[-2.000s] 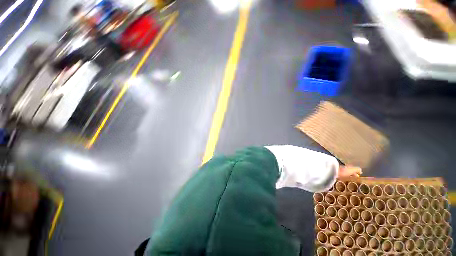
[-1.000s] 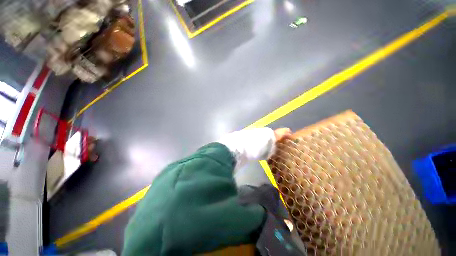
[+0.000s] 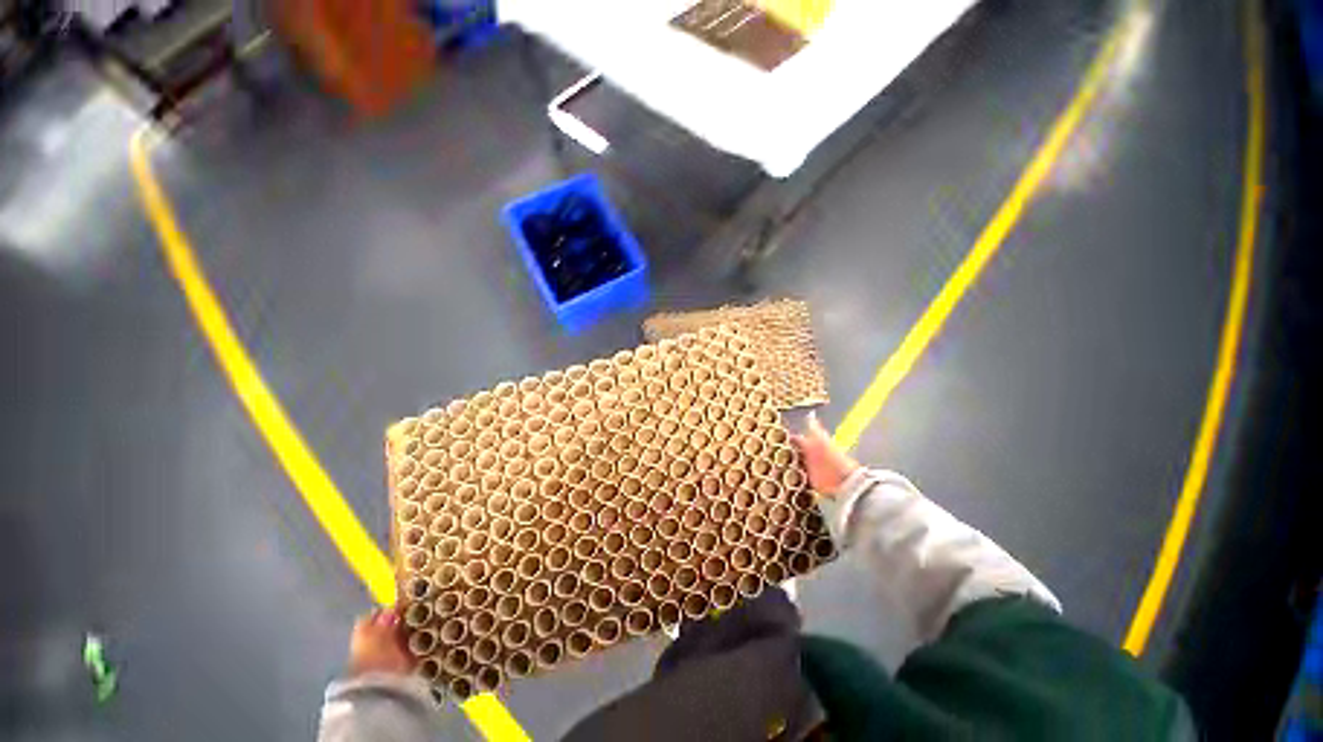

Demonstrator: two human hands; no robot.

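A tan loop board [image 3: 610, 507] covered with dense rows of small open rings is held in front of my body, above the floor. My left hand [image 3: 382, 644] grips its lower left corner. My right hand [image 3: 824, 458] grips its right edge, with a finger showing beside the edge. Both hands are partly hidden by the board, and pale grey sleeve covers show behind them. A second ring-covered board [image 3: 785, 352] lies beyond the held one, low near the floor, partly hidden by it.
A blue plastic crate [image 3: 576, 252] with dark contents stands on the dark grey floor ahead. A white-topped table [image 3: 784, 123] is at the top, with a board on it. Yellow lines [image 3: 247, 370] run along the floor on both sides. An orange-brown object [image 3: 359, 51] is at the top left.
The view has turned, bringing the crate and table to the upper middle. The held board is now more central and fully in view. Both hands now show on it, where one showed before.
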